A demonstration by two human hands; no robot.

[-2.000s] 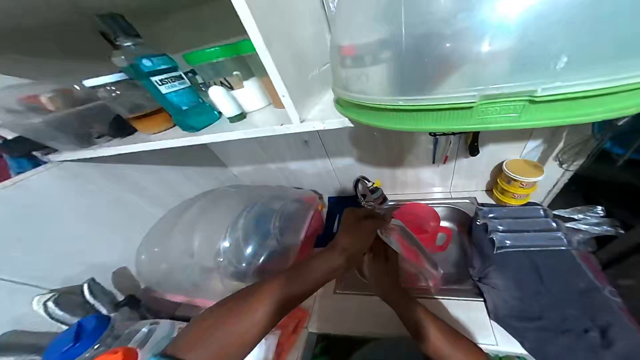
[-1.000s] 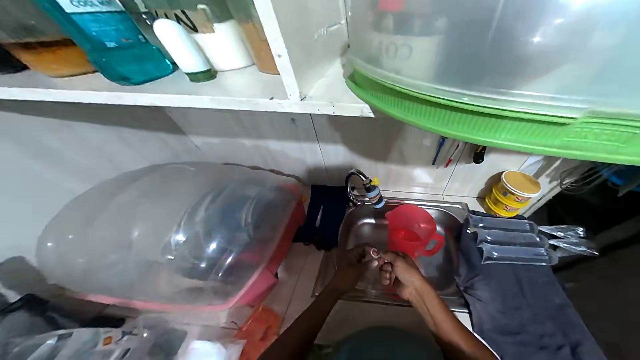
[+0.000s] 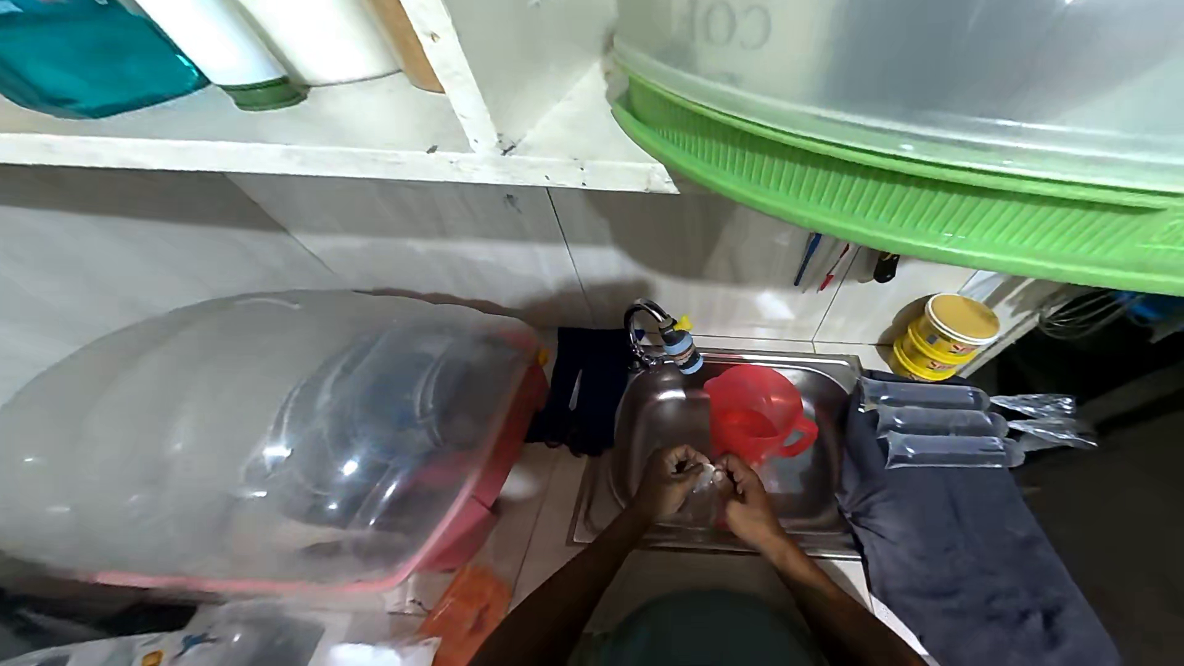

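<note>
Above the near part of the steel sink [image 3: 647, 407], my left hand [image 3: 672, 479] and my right hand [image 3: 743, 495] pinch the gathered top of a clear plastic bag [image 3: 708, 470] between their fingertips. The bag hangs below them; what is in it is hard to tell. A red plastic jug [image 3: 754, 407] with a handle stands in the sink just beyond my hands. To the right, several filled clear plastic bags [image 3: 943, 423] with twisted ends lie side by side on a dark grey cloth [image 3: 971, 546].
A faucet with a filter [image 3: 680, 347] rises behind the sink, beside a dark cloth [image 3: 583, 388]. A large clear-lidded pink container [image 3: 277, 444] fills the left. Yellow tubs [image 3: 943, 335] stand at the back right. A white shelf [image 3: 351, 162] and green-based container [image 3: 888, 213] overhang.
Both hands have come away from near the faucet toward the near side of the sink, with the fingertips together at the bag's top. The view has shifted.
</note>
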